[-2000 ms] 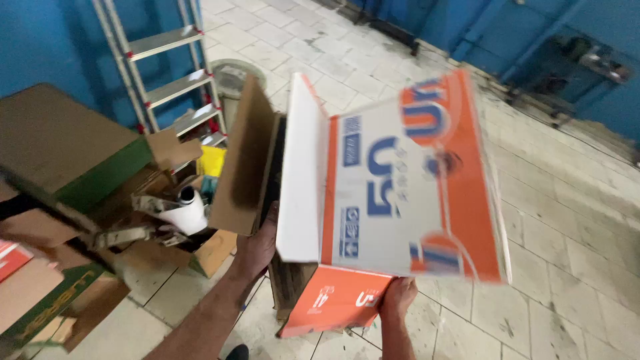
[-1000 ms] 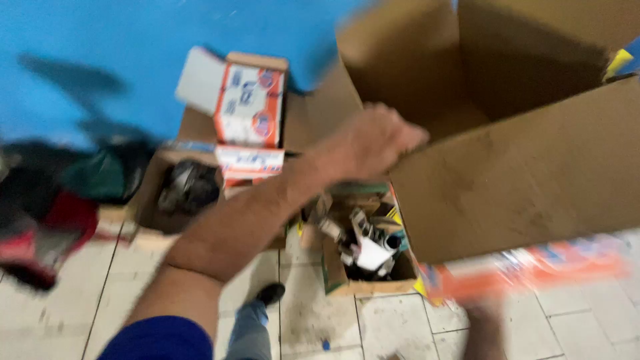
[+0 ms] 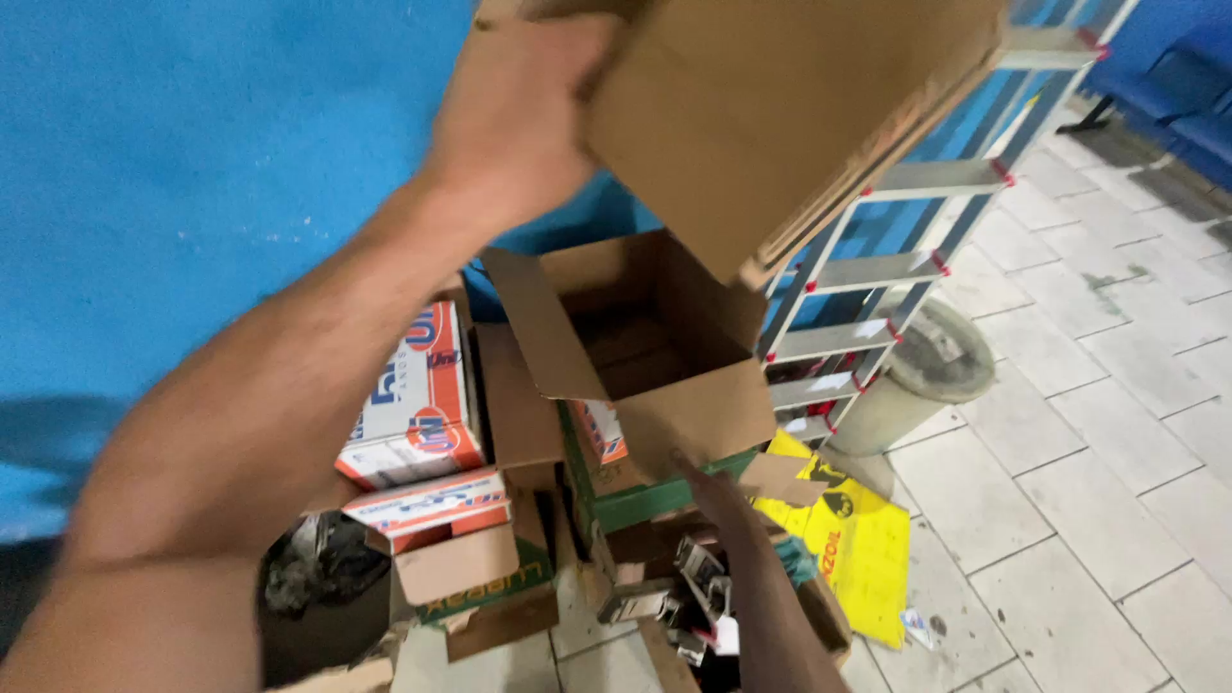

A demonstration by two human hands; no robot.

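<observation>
High in the view, my left hand (image 3: 525,115) grips the edge of a raised cardboard box (image 3: 789,115), whose plain brown side faces me. My right hand (image 3: 703,486) is lower, near the front wall of an open, empty-looking cardboard box (image 3: 693,414); it is blurred, and whether it touches that wall I cannot tell. This open box stands on a green-edged carton (image 3: 635,505). Left of it lies a white and orange printed box (image 3: 414,404), with a smaller orange and white box (image 3: 433,505) below.
An aluminium ladder (image 3: 885,269) leans by the blue wall (image 3: 241,144). Behind it stands a round bin (image 3: 914,385). A yellow printed sheet (image 3: 857,549) lies at the right. Low down are a box of loose parts (image 3: 703,587) and a black plastic bag (image 3: 327,568). Blue seats (image 3: 1174,96) are far right.
The view has swung towards the blue wall and the stacked boxes. One second ago a large open cardboard box filled the upper right; now my left hand holds a box high up.
</observation>
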